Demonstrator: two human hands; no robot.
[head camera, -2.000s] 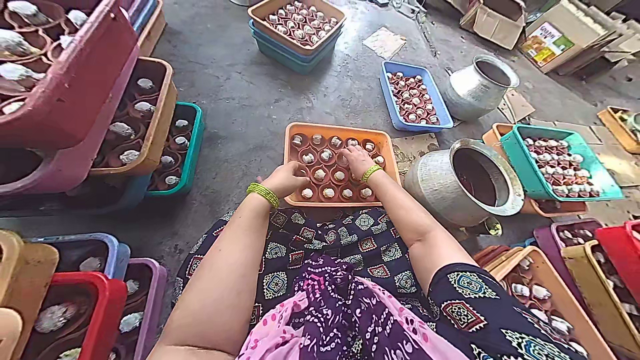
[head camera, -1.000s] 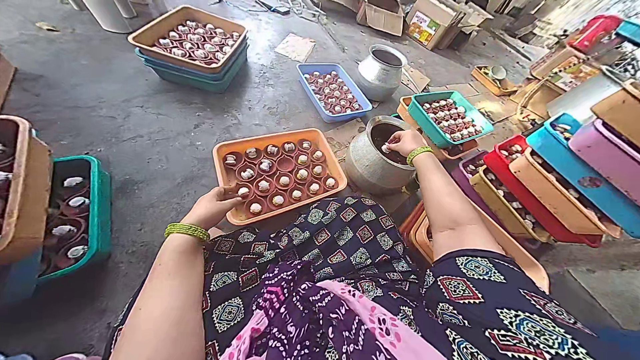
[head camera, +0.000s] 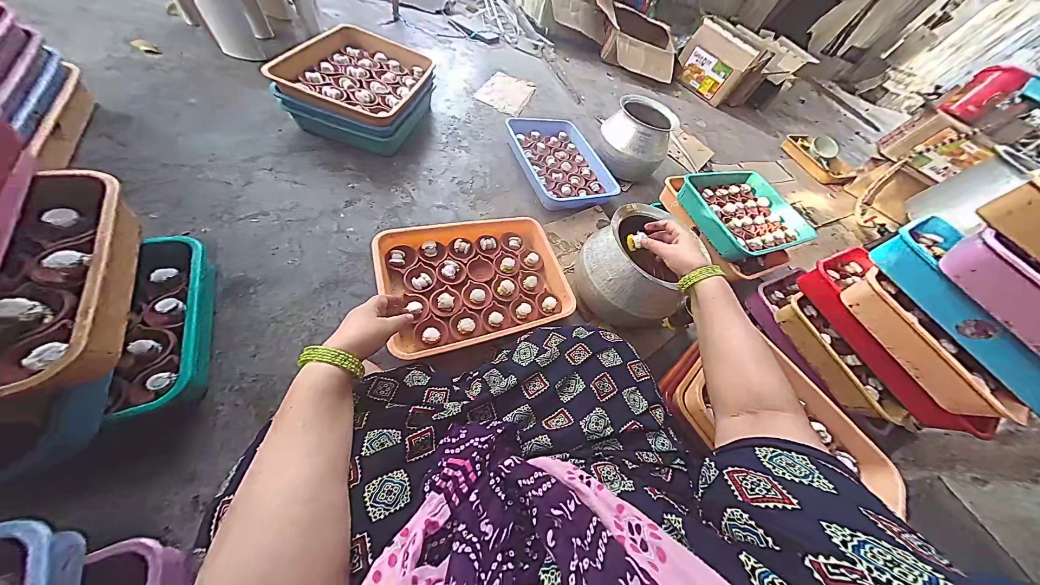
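An orange plastic tray (head camera: 473, 226) lies in front of my lap, filled with small reddish-brown round cups, most holding a whitish lump; one cup (head camera: 481, 269) near its upper middle shows no lump. My left hand (head camera: 375, 323) rests at the tray's left edge, thumb and fingers near a whitish lump (head camera: 414, 308); whether it grips anything is unclear. Over the mouth of a dented metal pot (head camera: 621, 280), right of the tray, my right hand (head camera: 673, 246) pinches a small whitish and yellow lump (head camera: 636, 240). The pot's inside looks dark, its contents unclear.
Beyond stand a blue tray (head camera: 566, 195), a second metal pot (head camera: 638, 134) and a tray stack (head camera: 349, 122). A teal tray (head camera: 747, 213) sits behind the near pot. Filled trays are stacked at right (head camera: 894, 341) and left (head camera: 106, 284). Cardboard boxes (head camera: 715, 69) lie at the back.
Two seconds ago both hands were over the orange tray; my right hand has since moved right to the near metal pot. The whitish and yellow lump now shows above the pot's mouth. The view has shifted.
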